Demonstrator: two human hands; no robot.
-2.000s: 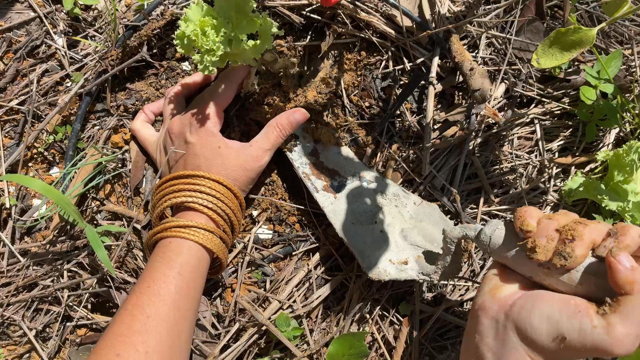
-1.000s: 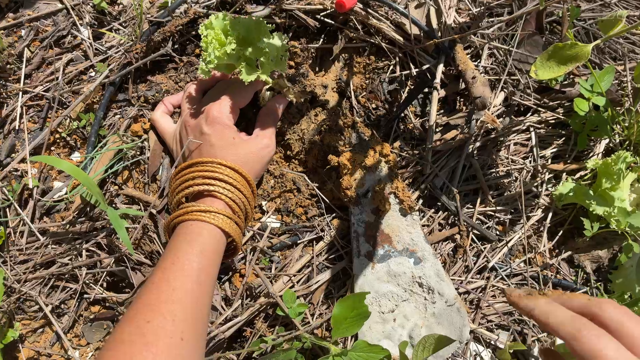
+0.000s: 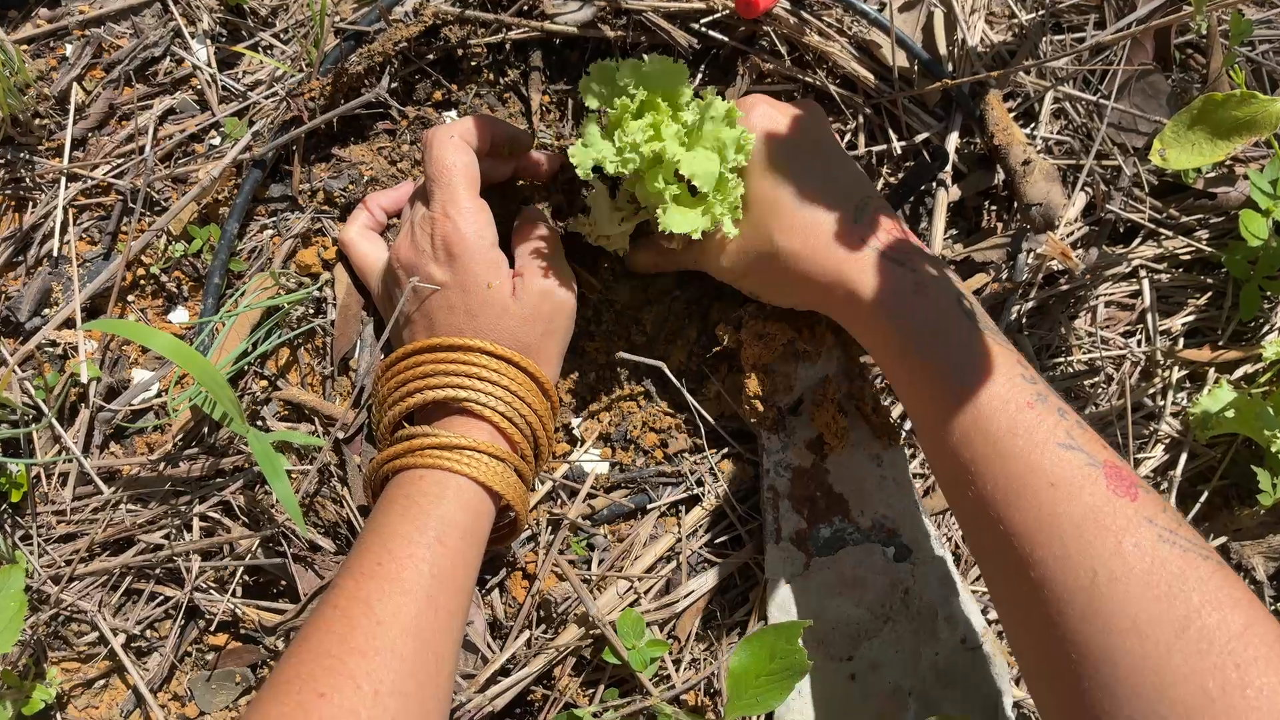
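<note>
A young curly lettuce plant (image 3: 665, 150) stands between my hands over dark, dug soil (image 3: 650, 310). Around its right side and base curls my right hand (image 3: 790, 200), its fingertips partly hidden by the leaves. My left hand (image 3: 465, 235) rests on the soil just left of the lettuce, fingers bent and apart, holding nothing that I can see; braided bands circle that wrist. Below my right hand lies a metal trowel (image 3: 860, 540), its blade tip covered with orange soil and its handle out of view.
A black irrigation tube (image 3: 232, 235) runs through the dry straw mulch (image 3: 580, 560) at the left. A red object (image 3: 754, 8) shows at the top edge. More lettuce (image 3: 1235, 410) grows at the right, and a leafy weed (image 3: 765, 670) stands beside the trowel.
My right hand held the trowel, let it go on the ground, and has moved up to the lettuce. My left hand, earlier at the lettuce's base, is now apart from it on the left.
</note>
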